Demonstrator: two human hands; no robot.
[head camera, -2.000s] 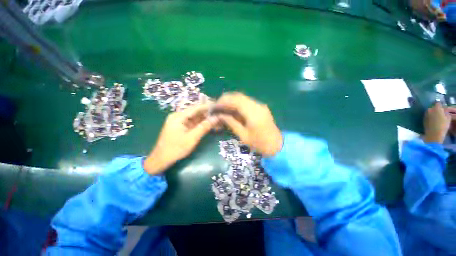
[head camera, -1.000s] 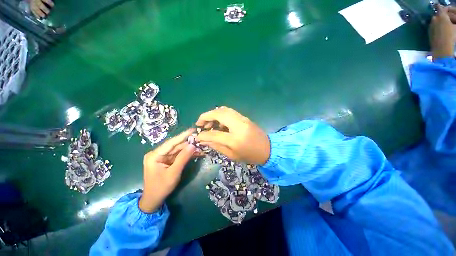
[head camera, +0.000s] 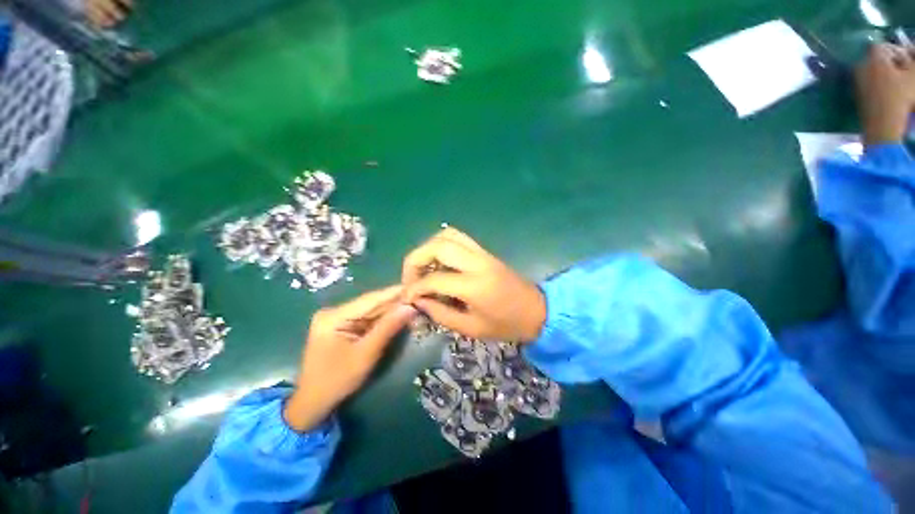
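Observation:
My left hand (head camera: 346, 346) and my right hand (head camera: 477, 291) meet at the fingertips in the middle of the view. They pinch a small electronic module between them, mostly hidden by the fingers; a little of it shows at my right fingers. A pile of grey-white and dark modules (head camera: 487, 402) lies just below my right hand near the bench edge. A second module pile (head camera: 301, 236) lies to the upper left of my hands. A third module pile (head camera: 173, 326) lies further left.
A single module (head camera: 437, 65) lies at the top on the green surface (head camera: 562, 181). A grey metal arm (head camera: 65, 263) enters from the left. A pale tray (head camera: 30, 110) is at the top left. White paper (head camera: 754, 65) and a neighbour's hand (head camera: 885, 90) are at the right.
The view has turned and shifted since two seconds ago. My hands stay together, and my fingertips now cover more of the module than one second ago. The lone module has moved slightly left and down in view.

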